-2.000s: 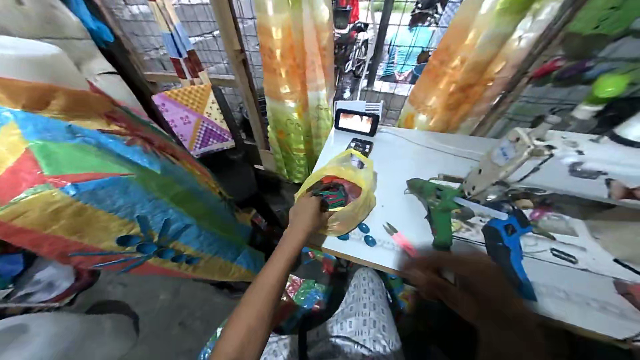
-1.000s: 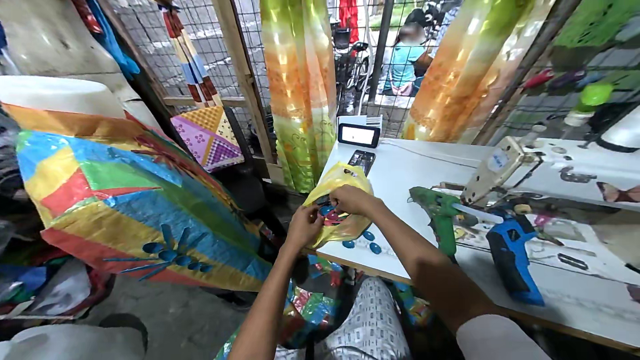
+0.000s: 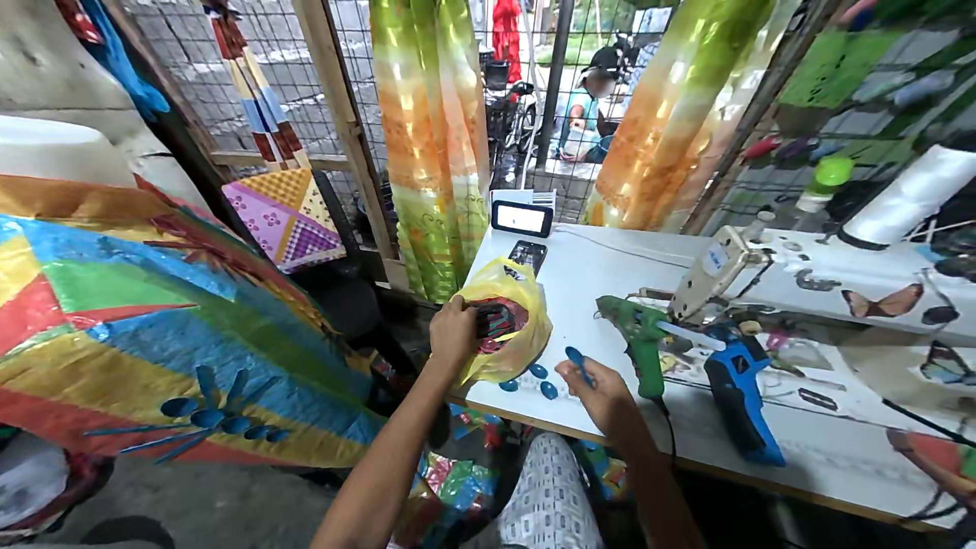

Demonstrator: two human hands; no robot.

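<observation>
My left hand (image 3: 455, 335) grips the rim of a yellow plastic bag (image 3: 526, 343) on the white table. Dark, red and green pieces (image 3: 499, 324) fill the bag. Between the fingers of my right hand (image 3: 598, 389) is a small blue plastic spoon (image 3: 578, 363), held upright to the right of the bag. Several blue oval pieces (image 3: 548, 390) lie on the table between the bag and that hand. A green glue gun (image 3: 643, 343) rests to the right, and beyond it lies a blue tool (image 3: 743, 404).
A sewing machine (image 3: 717, 267) stands on the white table (image 3: 602, 274) at right. Behind the bag are a phone (image 3: 528, 255) and a small device with a lit screen (image 3: 521, 218). Colourful patchwork material with blue spoon decoration (image 3: 213, 418) fills the left side. A person (image 3: 583, 107) is outside the mesh.
My right hand has moved out of the yellow bag toward the right and now holds a blue spoon. My left hand stays at the bag, now on its rim.
</observation>
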